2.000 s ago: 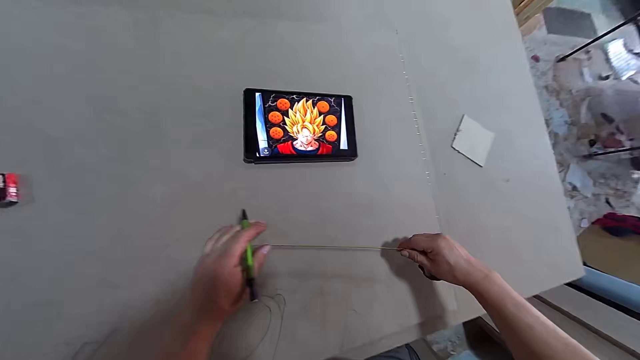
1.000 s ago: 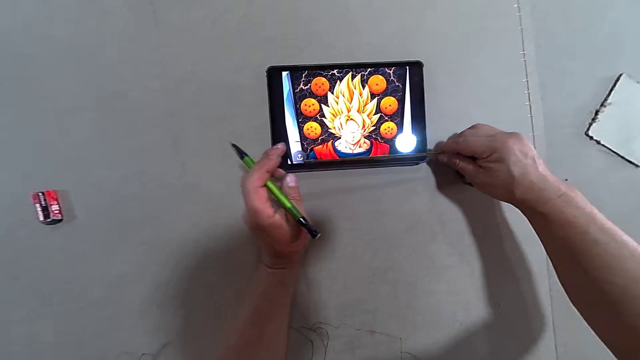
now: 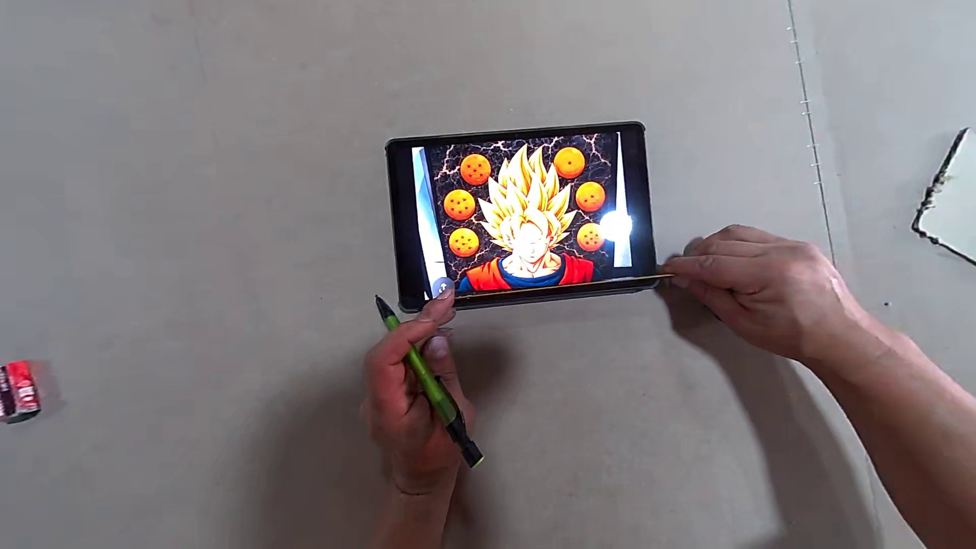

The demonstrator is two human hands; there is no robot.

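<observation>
A tablet (image 3: 522,217) in a dark case lies on the grey surface, its screen lit with a cartoon figure with spiky yellow hair and several orange balls. My left hand (image 3: 419,389) holds a green mechanical pencil (image 3: 431,381) between its fingers, a fingertip at the tablet's lower left corner. A thin yellowish strand (image 3: 564,287) runs along the tablet's lower edge. Its right end is pinched in my right hand (image 3: 762,286), just beside the lower right corner. Whether the left fingers grip the strand's other end is hard to tell.
A small red and black block-shaped item (image 3: 19,390) lies at the far left. At the right edge sits a white piece with rough dark edges (image 3: 953,198). A dark line with small white marks (image 3: 810,130) runs down the grey surface (image 3: 191,191) on the right.
Both hands have moved from below the tablet up to its lower edge, bringing the strand with them. The view has moved closer. Since one second ago the hands have hardly shifted.
</observation>
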